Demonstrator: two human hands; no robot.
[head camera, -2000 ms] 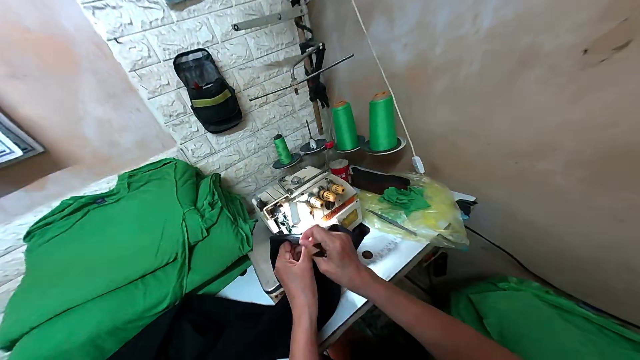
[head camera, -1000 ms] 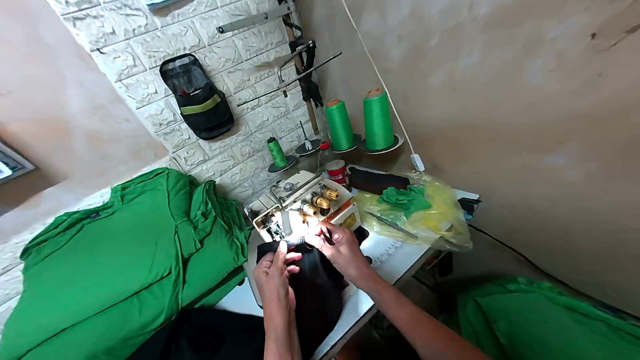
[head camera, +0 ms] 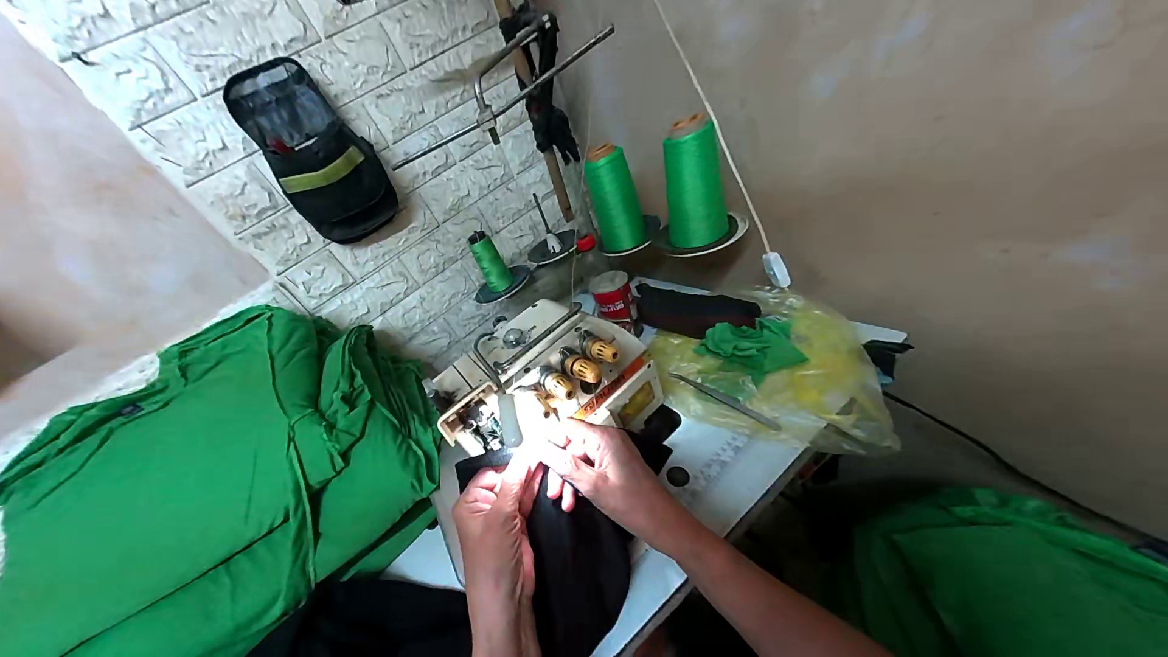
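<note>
An overlock sewing machine (head camera: 547, 365) stands on a white table, its lamp shining on the needle area. My left hand (head camera: 497, 520) is at the front of the machine, its fingers closed on the edge of a black fabric piece (head camera: 579, 566). Close to its right, my right hand (head camera: 598, 465) has thumb and fingers pinched together over the same fabric; glare hides what lies between them. The fabric hangs down toward me over the table. Green thread cones (head camera: 695, 182) stand behind the machine, with a smaller green spool (head camera: 491, 263) to their left.
Folded green garments (head camera: 201, 474) are piled on the left, and more green cloth (head camera: 1013, 575) lies at lower right. Right of the machine are a yellowish plastic bag (head camera: 826, 374), metal tweezers (head camera: 725, 401) and a red can (head camera: 613, 299). A black pouch (head camera: 315, 155) hangs on the brick-patterned wall.
One second ago my hands were farther apart at the machine; now they are close together over the black fabric. The view has moved nearer to the machine.
</note>
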